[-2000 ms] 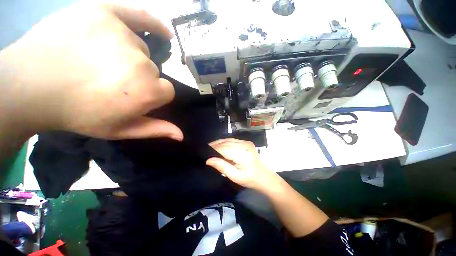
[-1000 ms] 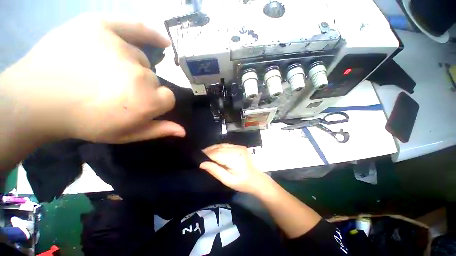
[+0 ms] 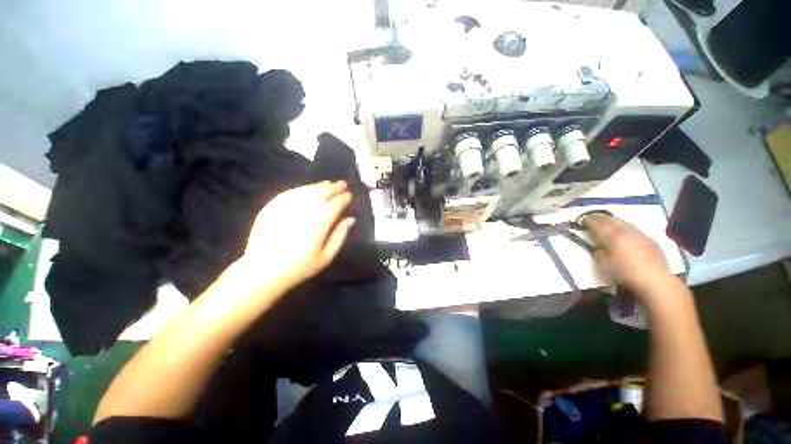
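Note:
A black garment piece (image 3: 347,260) lies left of the needle area, joined in view with a large crumpled black pile (image 3: 191,165). My left hand (image 3: 303,227) rests on the garment piece, fingers towards the machine; whether it pinches the cloth is unclear. My right hand (image 3: 626,253) is at the loop handles of the dark shears (image 3: 555,231), which lie on the table right of the needle; the fingers cover part of the handles. The overlock machine (image 3: 401,130) stands ahead, and its presser foot area (image 3: 408,195) shows with the pale plate uncovered.
Four whitish tension dials (image 3: 505,151) line the machine front. A smartphone (image 3: 693,215) and a black fabric scrap (image 3: 681,154) lie at the right. An open box (image 3: 637,395) is below at the right. A cluttered shelf (image 3: 30,373) stands at the lower left.
My left hand has moved down and right onto the cloth, uncovering the pile. My right hand has left the cloth and moved right to the shears. The cloth has moved left off the plate.

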